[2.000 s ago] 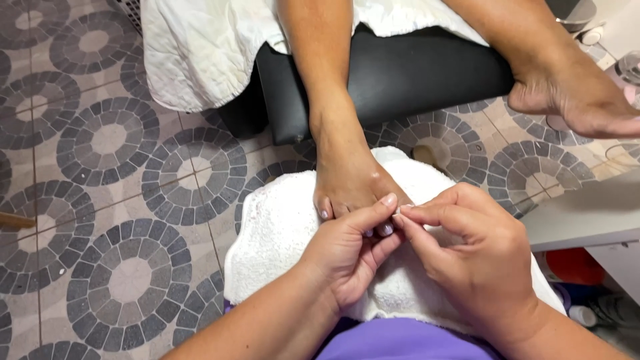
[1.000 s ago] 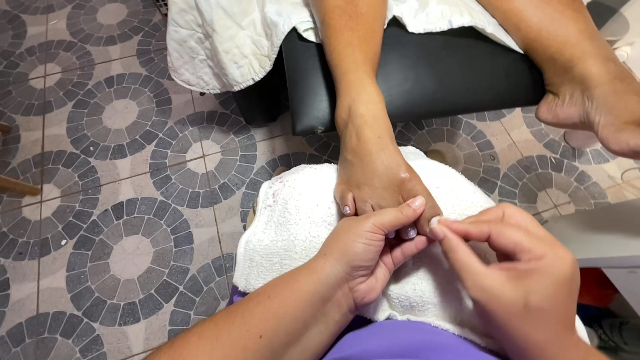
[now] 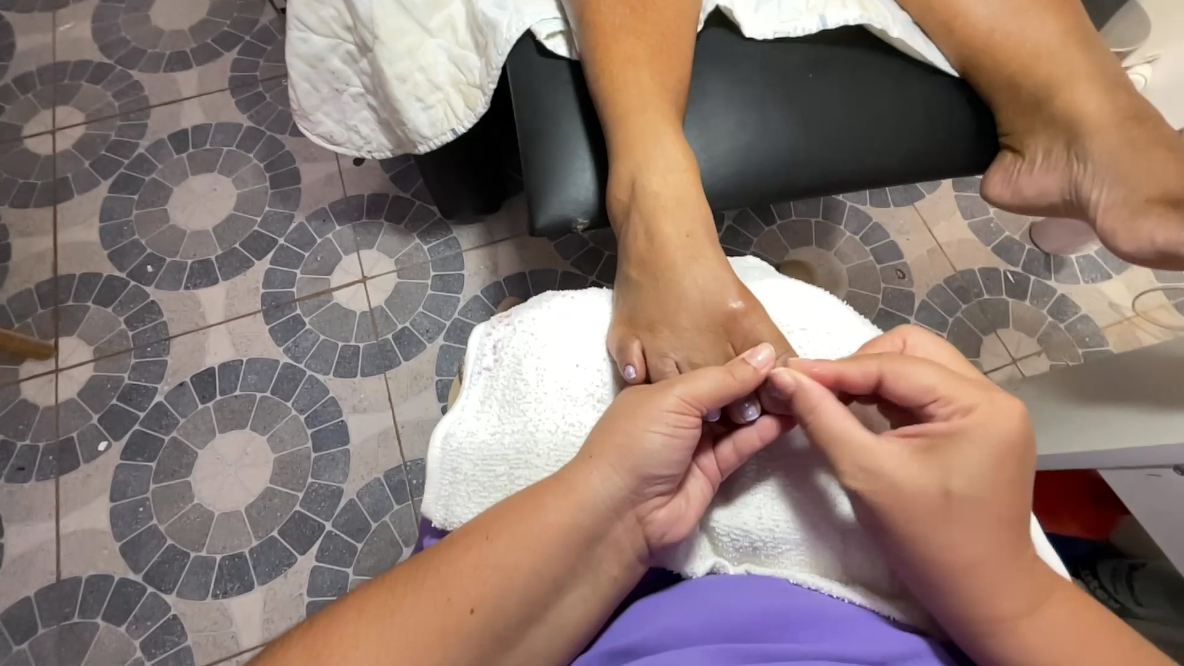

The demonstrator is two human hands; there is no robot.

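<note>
Another person's bare foot (image 3: 689,296) rests on a white terry towel (image 3: 527,398) over my lap, with light polish on its toenails. My left hand (image 3: 689,435) grips the front of the foot near the big toe, its thumb on top and its fingers beneath. At the big toe's tip, my right hand (image 3: 916,425) has its thumb and index finger pinched together. Whether anything small is between those fingertips cannot be told. My hands hide most of the big toe.
A black padded footrest (image 3: 832,120) supports the leg beyond the towel, partly under a white quilted cloth (image 3: 398,74). The person's other foot (image 3: 1082,157) is at the upper right. A grey surface (image 3: 1110,407) borders my right side; patterned floor tiles (image 3: 231,472) lie left.
My right hand's pinched fingers have stayed close to the big toe, with small shifts in the fingers. The left hand keeps its hold on the foot.
</note>
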